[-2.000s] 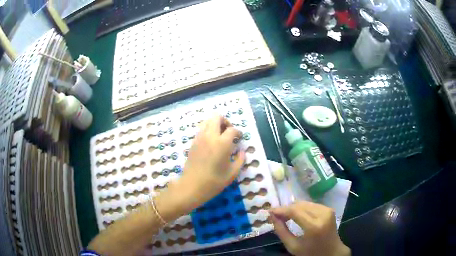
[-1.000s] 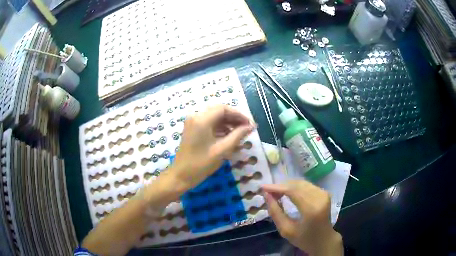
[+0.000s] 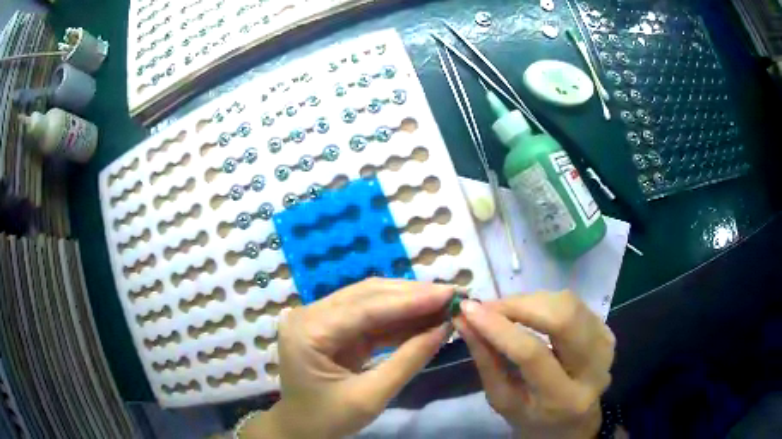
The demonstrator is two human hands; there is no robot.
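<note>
My left hand (image 3: 360, 351) and my right hand (image 3: 536, 356) meet over the front right edge of the white slotted tray (image 3: 133, 330). Their fingertips hold a small metal piece with green on it (image 3: 457, 303), partly hidden by the fingers. Small round silver pieces (image 3: 306, 163) sit in several slots in the tray's upper middle; slots at the left and right are bare. A blue plastic sheet (image 3: 330, 225) lies on the tray, its lower part hidden by my left hand.
A green bottle (image 3: 557, 197) lies on white paper (image 3: 609, 244) at the right, with a yellow lump (image 3: 482, 204), tweezers (image 3: 470, 107), a swab (image 3: 590, 64) and a round dish (image 3: 558, 82) nearby. A clear blister tray (image 3: 677, 103), stacked trays (image 3: 43, 343) and a white bottle (image 3: 64, 135) stand around.
My left hand has moved from the tray's middle down to the front right and met my right hand at a small piece. The view has tilted down, so the bench items sit higher.
</note>
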